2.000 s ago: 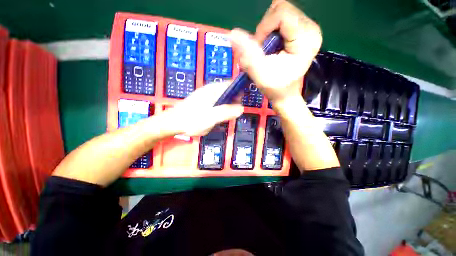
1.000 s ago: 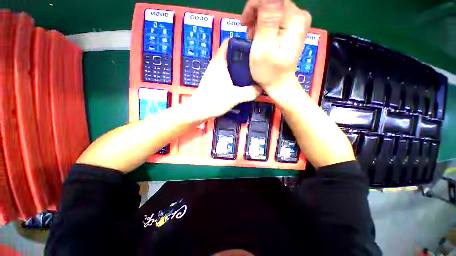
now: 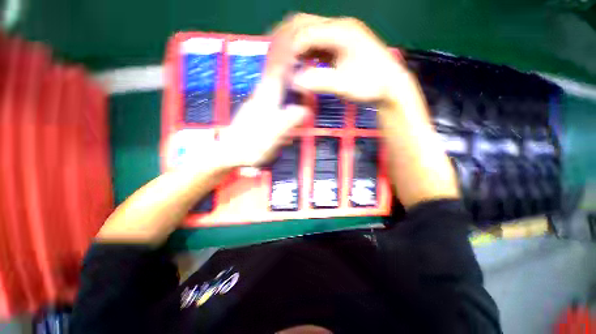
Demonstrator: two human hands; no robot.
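Note:
The frame is blurred by motion. My left hand [image 3: 258, 134] and my right hand [image 3: 346, 62] meet over the upper middle of the red foam tray [image 3: 242, 207]. Between their fingers is a dark keypad phone [image 3: 292, 96], mostly hidden by them. Face-up phones with blue screen films [image 3: 200, 81] lie in the tray's upper row. Several open-backed phones [image 3: 325, 173] lie at the right of the lower row. Another phone at the lower left is partly under my left forearm.
A stack of red foam trays [image 3: 55, 176] stands at the left on the green bench [image 3: 134, 140]. A black plastic tray [image 3: 503, 147] lies at the right, against the red tray. A red object [image 3: 576, 321] shows at the lower right corner.
The dark blue back of the phone faced the camera a second ago; now the fingers cover most of it. The right hand has turned and its fingers curl around the upper end.

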